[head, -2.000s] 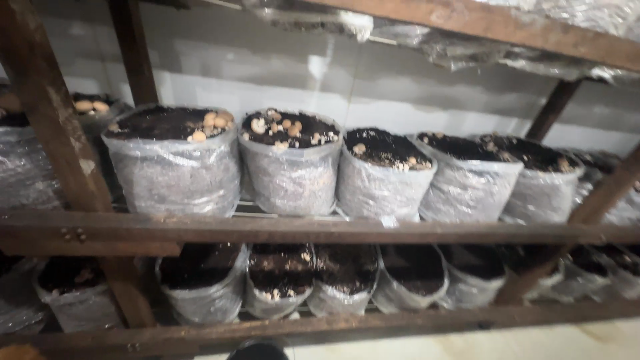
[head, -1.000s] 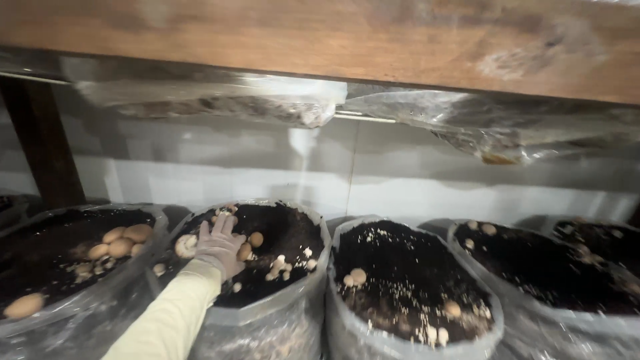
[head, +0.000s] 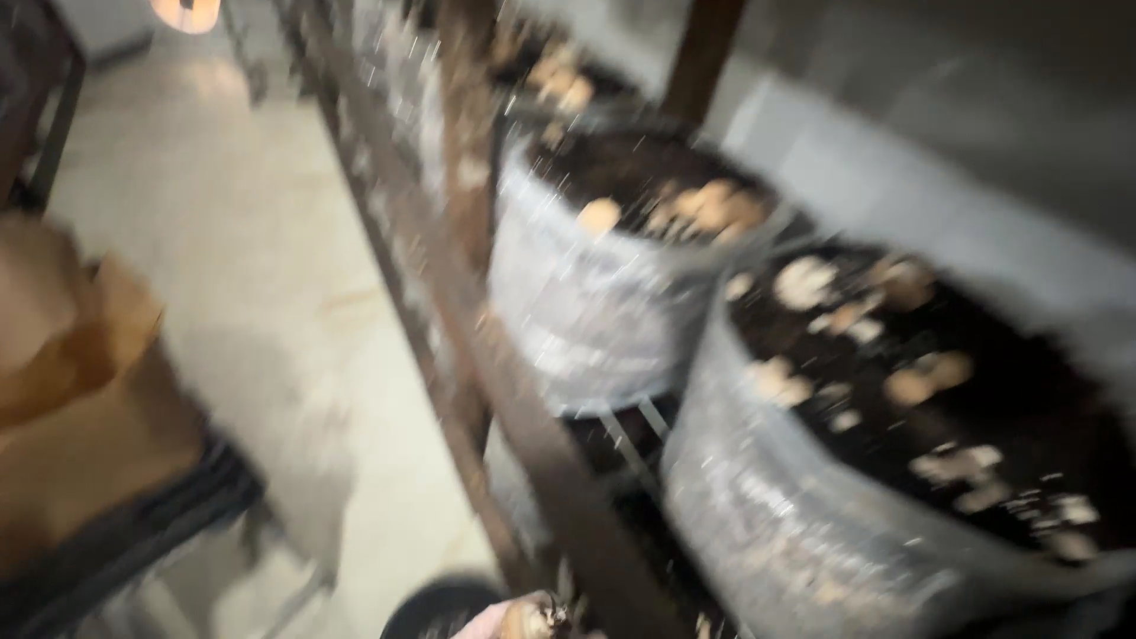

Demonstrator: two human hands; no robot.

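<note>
At the bottom edge, my left hand (head: pixel 484 621) shows only in part, blurred, with a mushroom (head: pixel 531 619) between its fingers; the wrist is out of frame. Just left of the hand and below it is the rim of a dark bucket (head: pixel 417 603). To the right, a clear plastic grow bag (head: pixel 754 497) of dark soil bears several tan and whitish mushrooms (head: pixel 927 377). Behind it stands a second grow bag (head: pixel 577 311), with a mushroom cluster (head: pixel 714 209) and a single round cap (head: pixel 600 216). My right hand is out of view.
A brown wooden shelf rail (head: pixel 497 355) runs diagonally along the bags, joined by an upright post (head: pixel 469 133). At the left, an open cardboard box (head: pixel 98 453) rests on a dark-framed stand (head: pixel 133 524). Pale floor (head: pixel 311 328) lies between stand and shelf.
My left hand, over the mushrooms in a bag one second ago, is now away from the bag with a mushroom in its fingers. The view has swung strongly toward the aisle.
</note>
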